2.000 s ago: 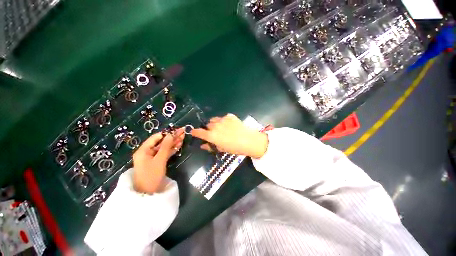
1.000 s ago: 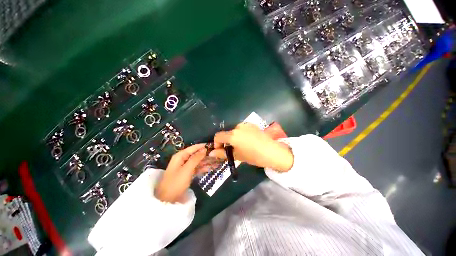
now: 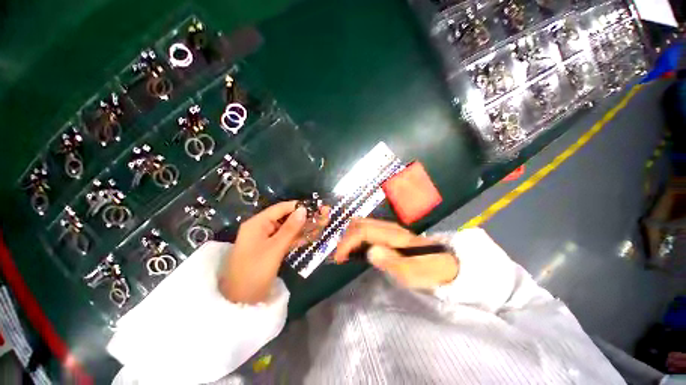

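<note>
My left hand [image 3: 259, 244] holds a small dark unit with silver dots [image 3: 311, 207] between thumb and fingers, above the near end of the strip. My right hand [image 3: 395, 252] holds slim black tweezers [image 3: 421, 250], lying across the palm; their tip is blurred and hard to make out. The white strip with rows of small black marks [image 3: 365, 180] lies slanted on the green mat, partly under both hands. A red square pad [image 3: 412, 192] lies against its right side. Left of the hands, a clear blister tray [image 3: 282, 143] holds several units with metal rings [image 3: 234, 118].
Stacked, densely filled clear trays [image 3: 541, 71] stand at the upper right near the bench edge. A white sheet [image 3: 657, 10] lies beyond them. A red bar [image 3: 34, 316] runs along the left. A grey floor with a yellow line [image 3: 560, 160] lies beyond the bench.
The unit is now in my left hand over the strip. My right hand has moved right and down, away from it, with the tweezers turned sideways. The view has shifted, and the whole red pad shows.
</note>
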